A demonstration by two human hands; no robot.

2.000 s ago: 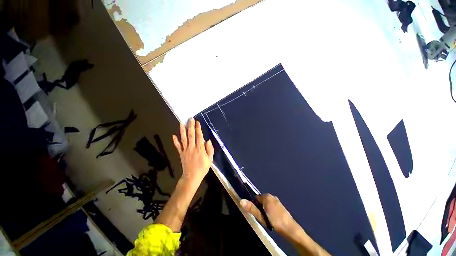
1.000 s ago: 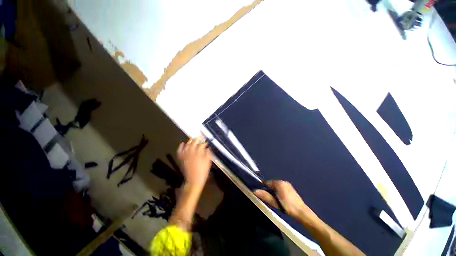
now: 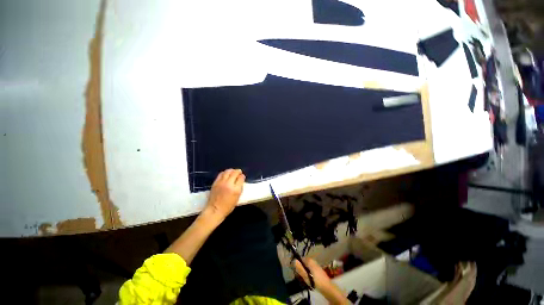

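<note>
The dark trouser panel lies on the white table, with thin chalk lines near its left and near-left edges. My left hand rests at the panel's near edge close to its left corner, fingers bunched; whether they pinch the cloth is hidden. My right hand, lower and partly blurred, holds the shears by the handles, in front of the table edge. The blades look closed and point up towards the panel, apart from it. A short grey metal bar lies on the panel's right part.
A long tapered piece and a small curved piece lie beyond the panel. A folded dark piece lies right. The white table has brown worn patches. Below its edge are dark scraps and a box with bits inside.
The view has turned and shifted. The shears have left the panel's near edge and hang off the table side; they look closed now. The dark strip along that edge no longer shows.
</note>
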